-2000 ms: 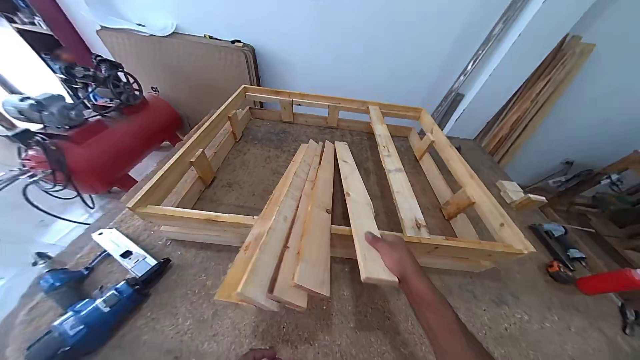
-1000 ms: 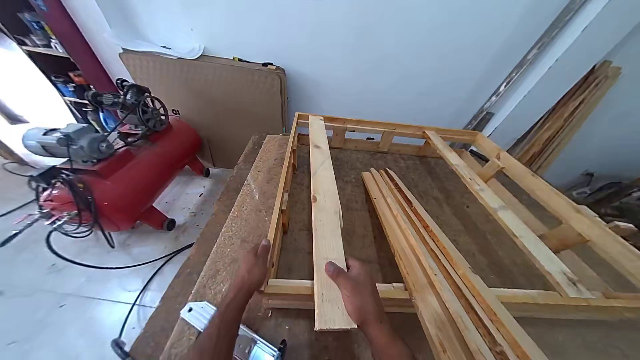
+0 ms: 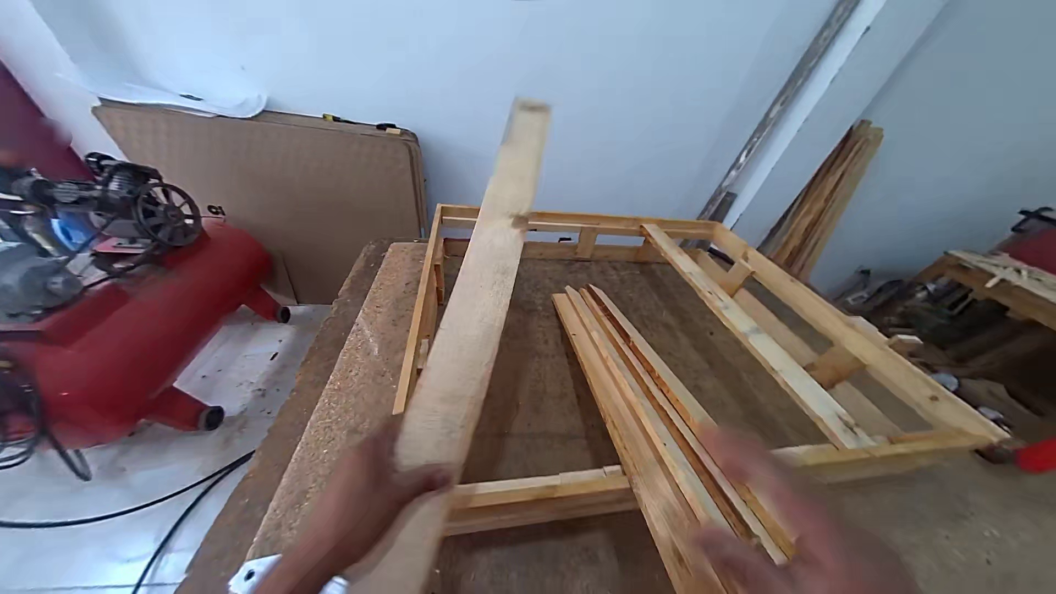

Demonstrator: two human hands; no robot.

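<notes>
My left hand (image 3: pixel 367 495) grips a long pale wooden board (image 3: pixel 483 313) near its lower end; the board slants up, its far end raised against the wall. My right hand (image 3: pixel 792 520), blurred, has its fingers spread over the near ends of several loose wooden boards (image 3: pixel 652 412); whether it touches them cannot be told. Those boards rest across the front rail of a rectangular wooden frame (image 3: pixel 544 492). One more board (image 3: pixel 759 342) spans the frame from front to back, toward the right side.
A red air compressor (image 3: pixel 140 330) with black hoses stands on the floor at left. Brown sheets (image 3: pixel 272 190) and wood strips (image 3: pixel 825 198) lean against the wall. A worktable (image 3: pixel 330 421) carries the frame. A white metal tool part (image 3: pixel 252 573) shows at bottom left.
The board that lay along the frame's left side one second ago is now lifted and tilted in my left hand. My right hand has let go of it and moved right to the loose boards.
</notes>
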